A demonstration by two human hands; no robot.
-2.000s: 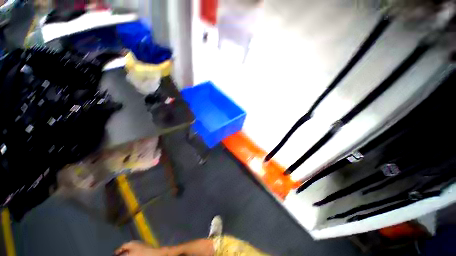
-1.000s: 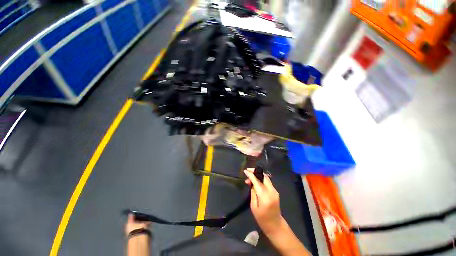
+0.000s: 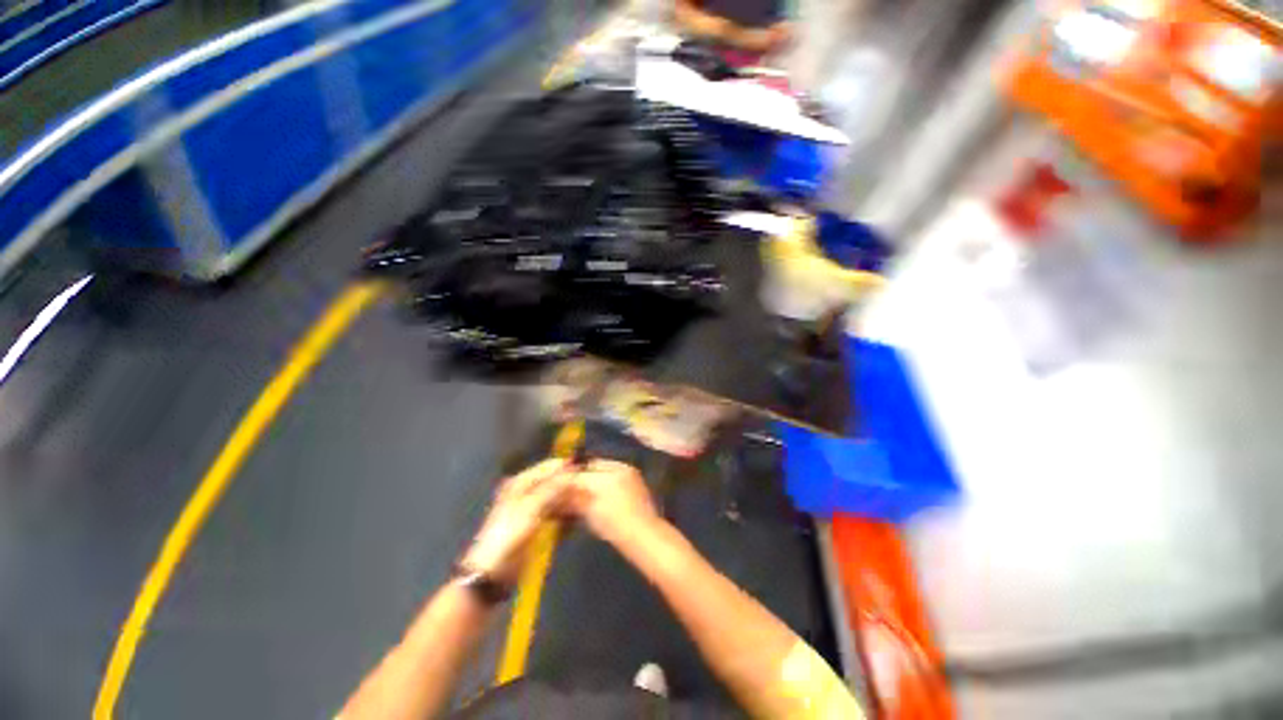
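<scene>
My left hand point(image 3: 524, 509) and my right hand point(image 3: 608, 495) meet low in the middle of the view, fingers curled and touching, in front of the bench. The frame is blurred. A small dark bit shows between the fingertips, but I cannot tell whether a strap is in them. The large black strap pile point(image 3: 563, 239), with small shiny metal glints, lies on the dark bench point(image 3: 746, 338) ahead of my hands.
A pale stained wrap point(image 3: 654, 415) hangs at the bench's near edge. A whitish tub point(image 3: 802, 288) with yellow and blue cloth stands on its right side. A blue crate point(image 3: 879, 471) is beside the orange machine base point(image 3: 889, 605). A person point(image 3: 732, 26) is behind the bench.
My hands were apart with a black strap stretched between them; they have now come together in the middle. The strap no longer shows clearly. The view earlier swung left from the hanging straps.
</scene>
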